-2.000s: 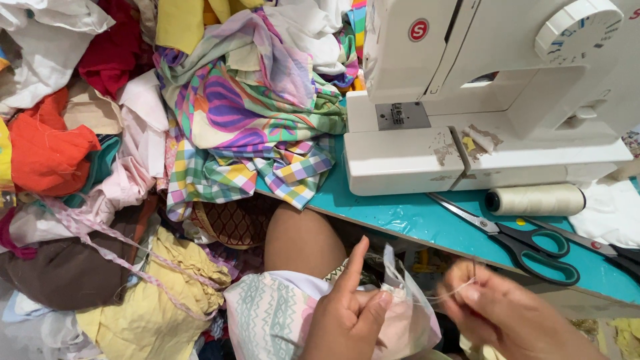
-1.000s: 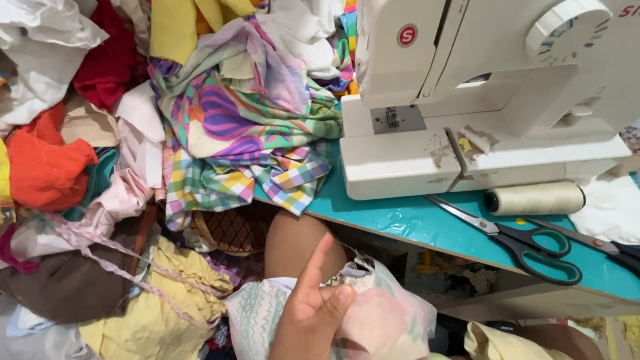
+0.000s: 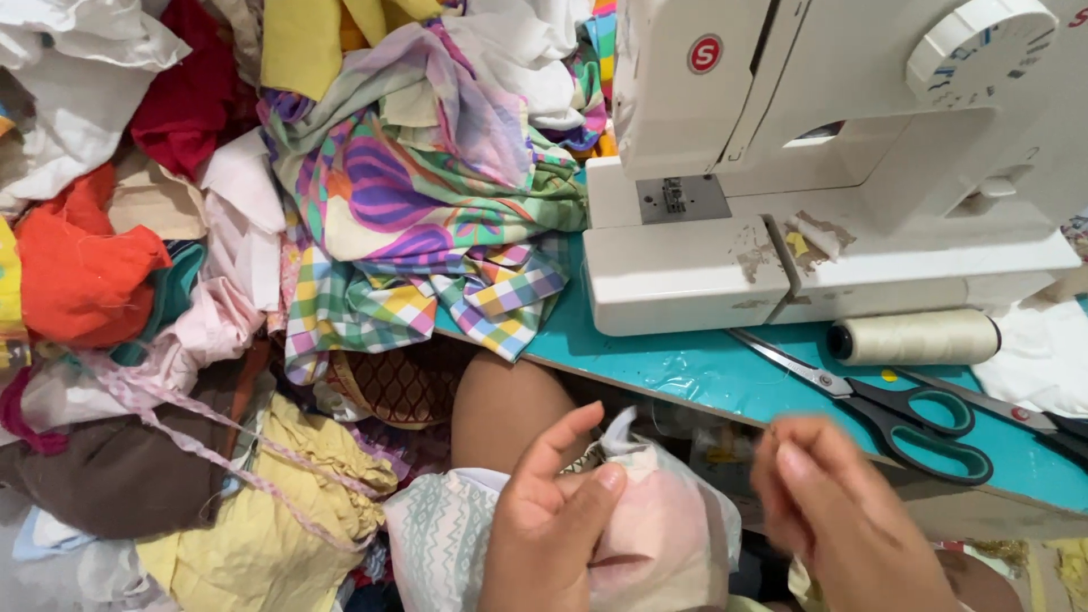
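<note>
My left hand [image 3: 561, 510] pinches the edge of a pale printed fabric piece [image 3: 654, 527] between thumb and finger, over my lap. Patterned white and grey-green fabric [image 3: 446, 535] lies to its left. To the right, my right hand [image 3: 816, 484] is raised apart from the cloth, thumb and fingertips pinched together; whether a needle or thread is between them cannot be made out. A cream thread spool [image 3: 914, 337] lies on its side before the white sewing machine [image 3: 688, 280], with black-handled scissors [image 3: 875, 404] beside it.
Heaped garments and fabric, including a multicolored printed cloth [image 3: 382, 187] and orange cloth [image 3: 85, 263], fill the left side. A second pair of scissors [image 3: 1020, 414] and a white cloth [image 3: 1041, 357] lie at the right on the turquoise tabletop [image 3: 663, 365], whose edge runs above my hands.
My right hand, beside the left with thread two seconds ago, was low and mostly out of sight one second ago; it is now raised at the right. My left hand stays at the fabric.
</note>
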